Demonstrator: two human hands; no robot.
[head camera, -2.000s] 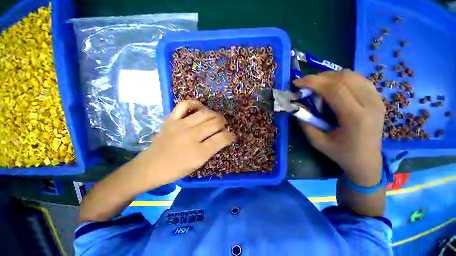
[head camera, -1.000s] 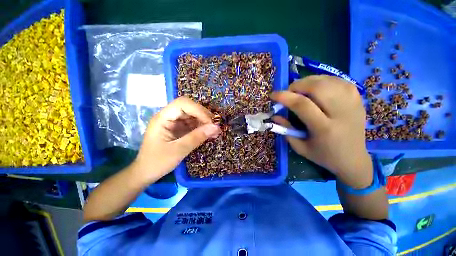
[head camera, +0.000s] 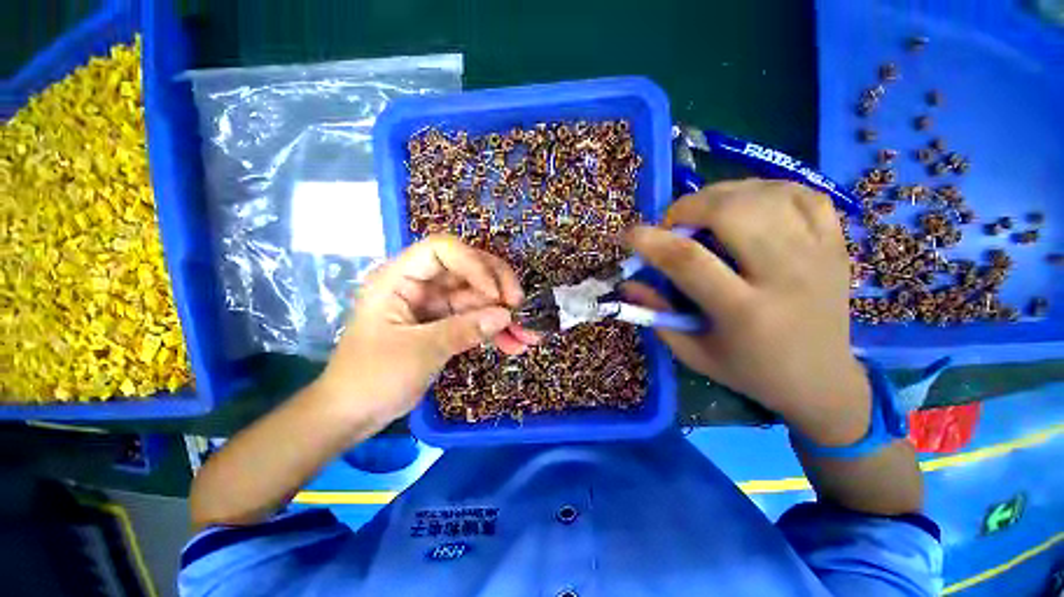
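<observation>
My right hand (head camera: 753, 292) holds small pliers (head camera: 586, 302) with dark jaws, a silvery joint and white-and-blue handles, above the middle tray. My left hand (head camera: 426, 321) has its thumb and fingertips pinched together right at the jaw tips. A small coil appears to be between the fingertips, mostly hidden by them and the jaws. The blue middle tray (head camera: 397, 113) holds a heap of copper-brown coils (head camera: 583, 379) with thin silvery leads, thinner at its upper middle.
A clear bag (head camera: 263, 140) with a white label lies left of the middle tray. Yellow parts (head camera: 88, 233) fill the left tray (head camera: 193, 257). Spare pliers (head camera: 770, 160) lie right of the middle tray, partly behind my right hand. The right tray (head camera: 992, 128) holds scattered coils (head camera: 933, 280).
My left hand first moved from lying over the coils to a raised pinch. My right hand brought the pliers leftward and down, and their jaws now meet my left fingertips.
</observation>
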